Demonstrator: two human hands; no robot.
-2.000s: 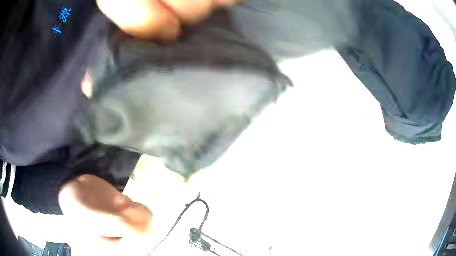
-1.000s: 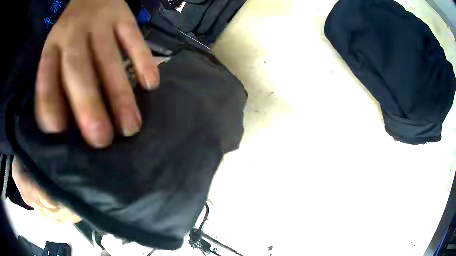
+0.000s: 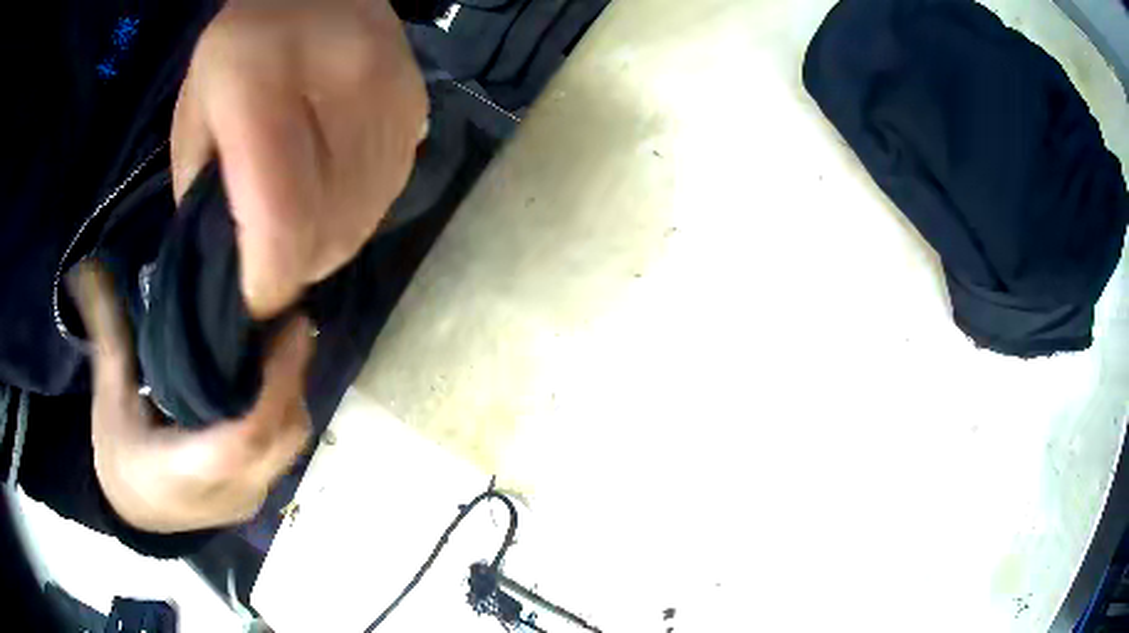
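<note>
A bunched black cloth bag (image 3: 198,309) is between my hands at the left, its folds rounded and thick. My left hand (image 3: 303,148) comes from the top, back of the hand up, and grips the upper part of the cloth. My right hand (image 3: 198,458) is below, slightly blurred, its fingers and thumb curled around the lower end. A curved silvery zip line (image 3: 93,223) shows on black cloth left of my hands; I cannot tell if it belongs to the held bag. Some fingertips are hidden in the cloth.
A plump black bag (image 3: 978,173) lies on the stained whitish round tabletop (image 3: 693,371) at the upper right. More black bags (image 3: 520,50) are heaped at the top. A black cable with a small fitting (image 3: 489,587) lies at the bottom edge.
The bag was spread out broad toward the middle; now it is bunched small and nearer my body. My left hand has gone from lying flat on it to gripping; my right hand shows more.
</note>
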